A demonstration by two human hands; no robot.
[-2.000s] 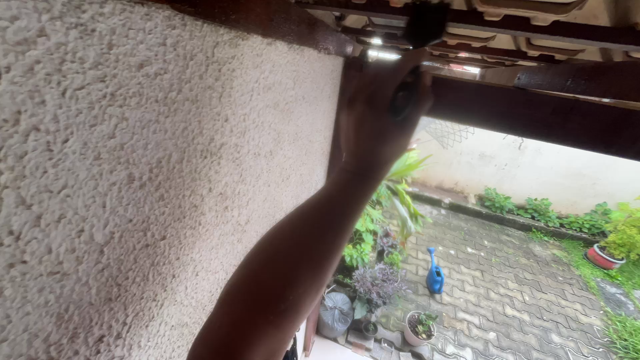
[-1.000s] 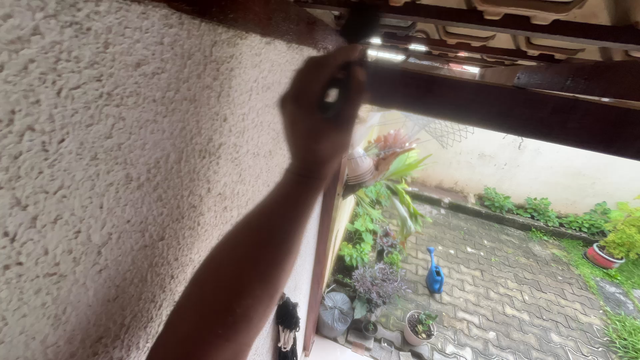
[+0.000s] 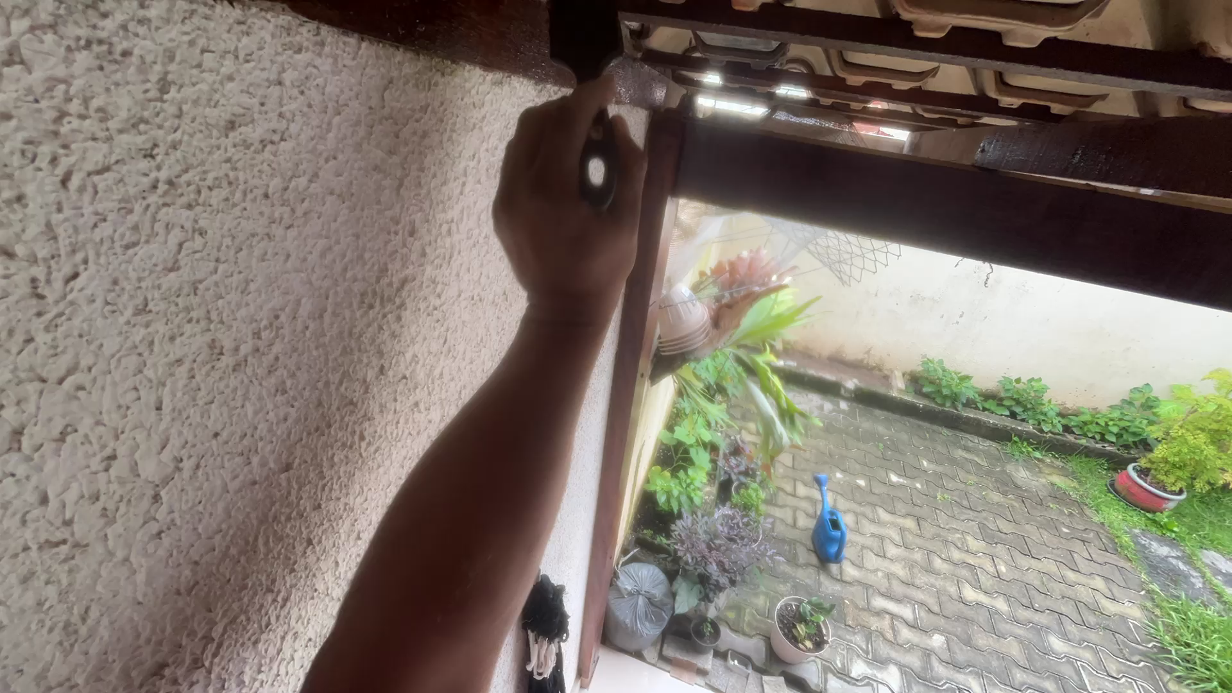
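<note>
My left hand (image 3: 568, 197) is raised at the top centre, closed around the handle of a dark paintbrush (image 3: 584, 38). The handle's end, with a hole in it, shows between thumb and fingers. The brush head points up in front of the dark brown wooden beam (image 3: 452, 34) that runs along the top of the rough plastered wall (image 3: 212, 289). Whether the bristles touch the beam cannot be told, as their tips are cut off by the frame edge. My right hand is out of view.
Roof tiles (image 3: 962, 14) lie over dark battens, and a thick crossbeam (image 3: 914, 192) spans the right. A wooden post (image 3: 626, 414) stands at the wall's end. Below are hanging plants, pots, a blue watering can (image 3: 829, 529) and paving (image 3: 914, 577). A black-and-white stringy item (image 3: 545, 626) hangs low.
My left hand with the paintbrush has moved left along the beam, away from the corner by the post. The hanging pot that it hid in the oldest frame now shows.
</note>
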